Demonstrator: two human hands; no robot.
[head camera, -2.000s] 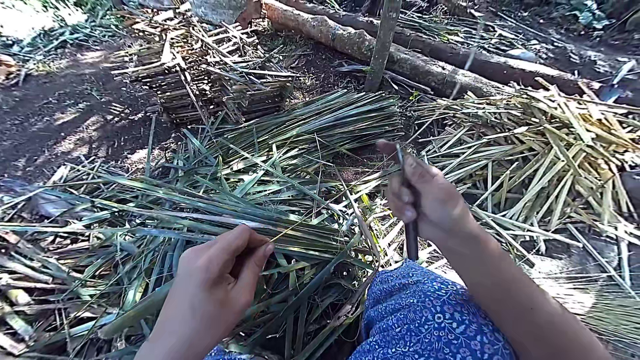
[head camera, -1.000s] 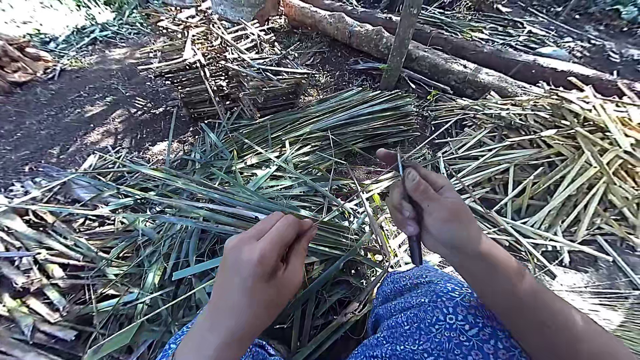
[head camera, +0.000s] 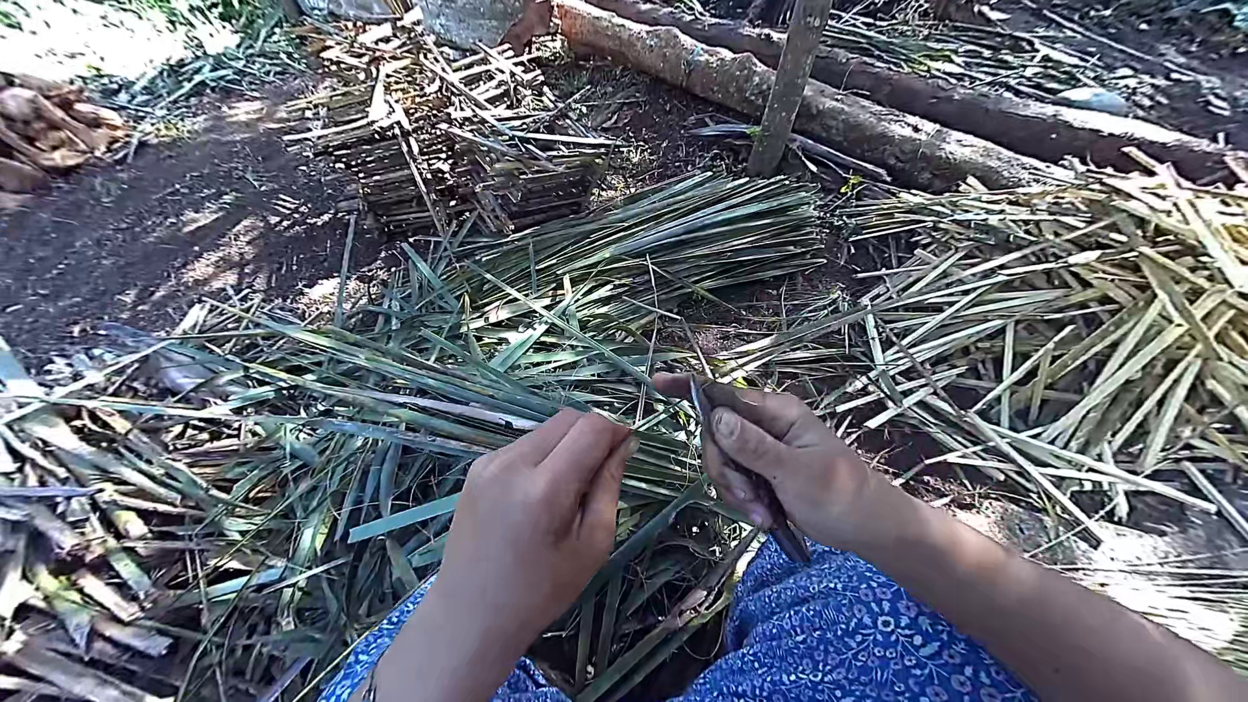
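Observation:
My left hand (head camera: 551, 497) pinches a thin plant strip between thumb and fingertips; the strip rises from the pinch in front of the green leaves. Just to the right, my right hand (head camera: 780, 448) is closed around a dark knife (head camera: 770, 507), its narrow blade upright by the thumb and its other end pointing down toward my knee. Beneath and beyond both hands lies a loose heap of long green leaf strips (head camera: 390, 390). Behind that heap rests a neater bundle of green strips (head camera: 673, 234).
A stack of cut dry stalks (head camera: 468, 175) stands at the back left. Logs (head camera: 877, 136) lie behind a thin upright post (head camera: 792, 88). Pale split strips (head camera: 1102, 341) are piled at right, and cut stalk pieces (head camera: 78, 585) at lower left. Blue patterned cloth (head camera: 868, 634) covers my legs.
My left hand has moved right, closer to my right hand. The right hand keeps its hold on the knife. The view has shifted slightly left.

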